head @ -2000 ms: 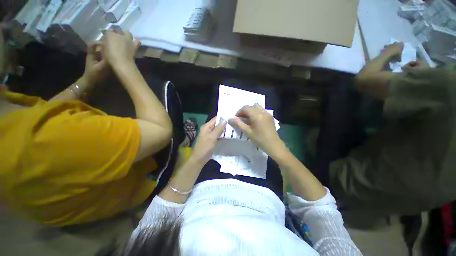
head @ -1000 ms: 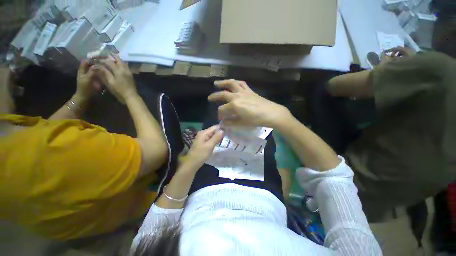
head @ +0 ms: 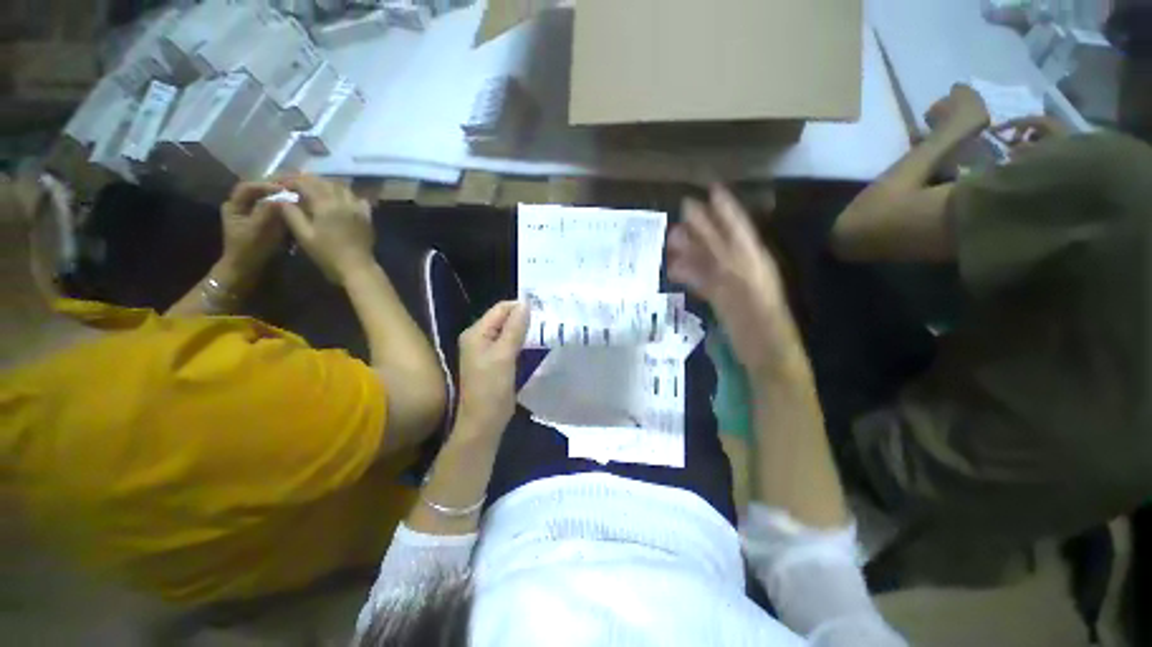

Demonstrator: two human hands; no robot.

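An instruction leaflet [head: 591, 259], a white sheet with small grey print and a row of short black bars, is spread open above my lap. My left hand [head: 490, 360] pinches its lower left edge between thumb and fingers. My right hand [head: 733, 272] is blurred, just right of the leaflet, with fingers apart and nothing seen in it. A loose stack of leaflets [head: 632, 423] lies fanned on my dark trousers, partly under the held sheet.
A brown carton [head: 716, 63] stands on the white-covered table [head: 404, 120]. A small white stack [head: 488, 106] is left of it. White unit boxes [head: 215, 120] are heaped at far left. A person in yellow [head: 202, 430] sits left, another in dark green [head: 1036, 367] right, hands busy.
My right hand has moved away to the right. The held leaflet, hidden behind that hand one second ago, now shows open above the lap. My left hand has moved slightly left.
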